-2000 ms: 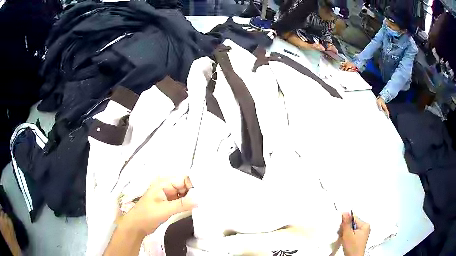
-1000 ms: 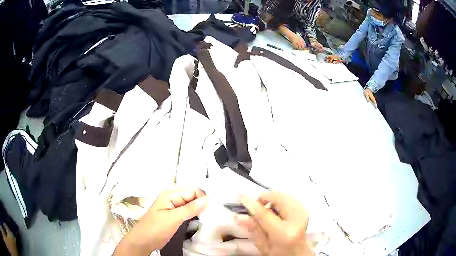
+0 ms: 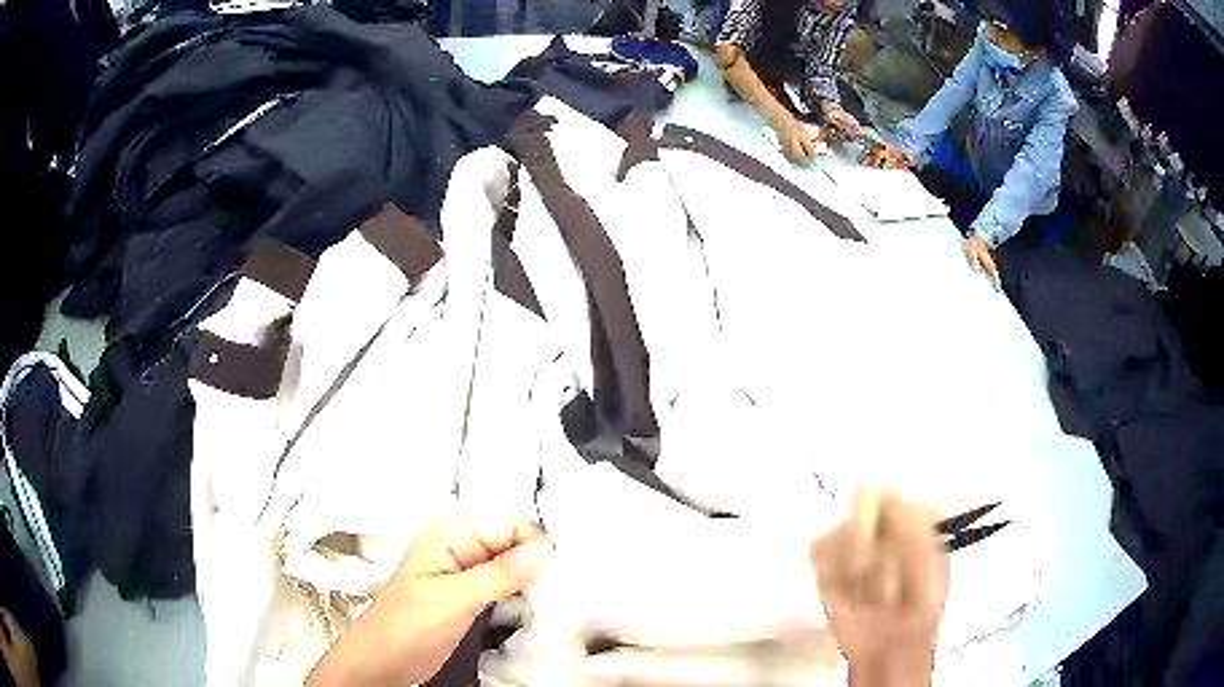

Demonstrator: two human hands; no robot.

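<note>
Cream garments [image 3: 725, 403] with dark brown waistbands [image 3: 604, 302] lie heaped in front of me, partly overexposed to plain white. My left hand [image 3: 463, 577] is at the lower middle, thumb and fingertips pinched together on a bit of the cream cloth. My right hand [image 3: 879, 570] is at the lower right, blurred, closed around thread snips [image 3: 976, 526]. The two dark pointed blades stick out to the right of the hand and stand apart. The handle is hidden in the hand.
A large pile of dark garments [image 3: 309, 161] lies at the left and back. More dark cloth [image 3: 1154, 389] is at the right of the pale table [image 3: 1094, 570]. Two people are at the far right end, near white papers [image 3: 902, 195]. Part of another hand shows at the lower left edge.
My right hand came in beside my left hand, then moved back right, and the snips' blades now point right. My left hand stays pinched near the same place.
</note>
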